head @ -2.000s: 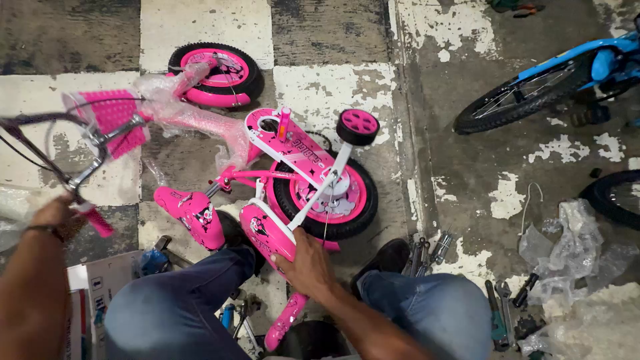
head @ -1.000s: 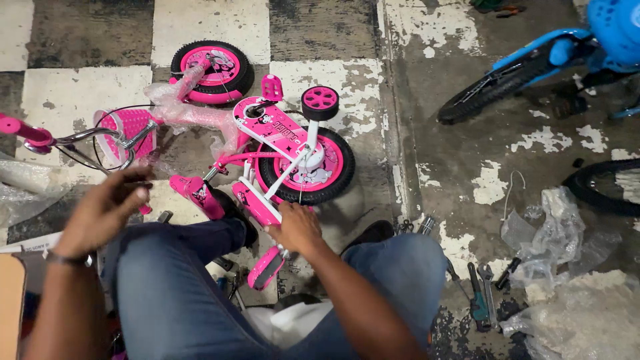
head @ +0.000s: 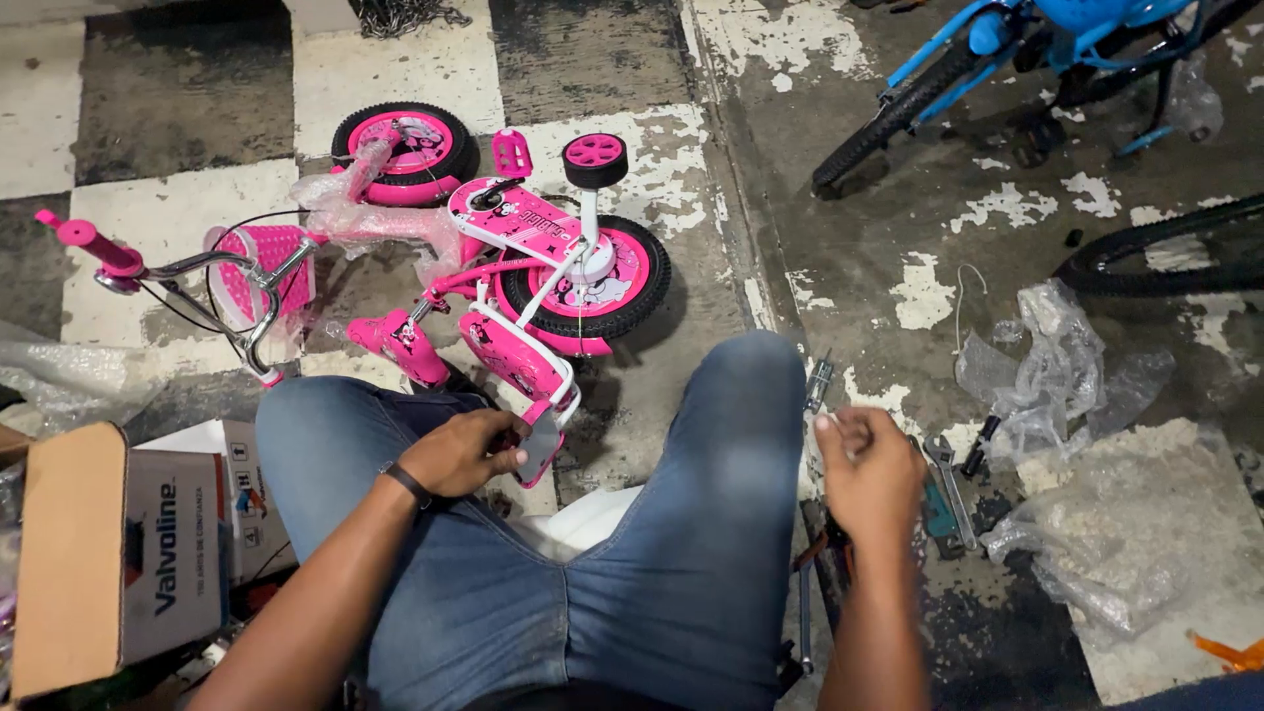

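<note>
A pink child's bicycle [head: 523, 219] lies on its side on the floor before me, its frame partly in bubble wrap [head: 370, 222]. A black-tyred training wheel [head: 594, 160] points upward from the rear wheel [head: 617, 281]. My left hand [head: 464, 454] grips the end of a pink, white-framed padded part [head: 513, 355] between thumb and fingers, near the pink saddle [head: 403, 346]. My right hand [head: 869, 474] is raised over the floor beside my right knee, fingers curled and blurred; whether it holds something small cannot be told. An adjustable wrench [head: 950, 492] lies right of it.
Open cardboard boxes [head: 173, 543] stand at the left. A blue bicycle [head: 1086, 39] stands at the upper right, with another black tyre [head: 1165, 267] below it. Crumpled clear plastic [head: 1047, 365] and a black-handled tool [head: 980, 446] lie at the right. Small metal parts [head: 819, 383] lie beside my right knee.
My right hand has left the pink bicycle and moved right. My left hand, on the handlebar two seconds ago, has moved to the padded part. The handlebar is turned differently.
</note>
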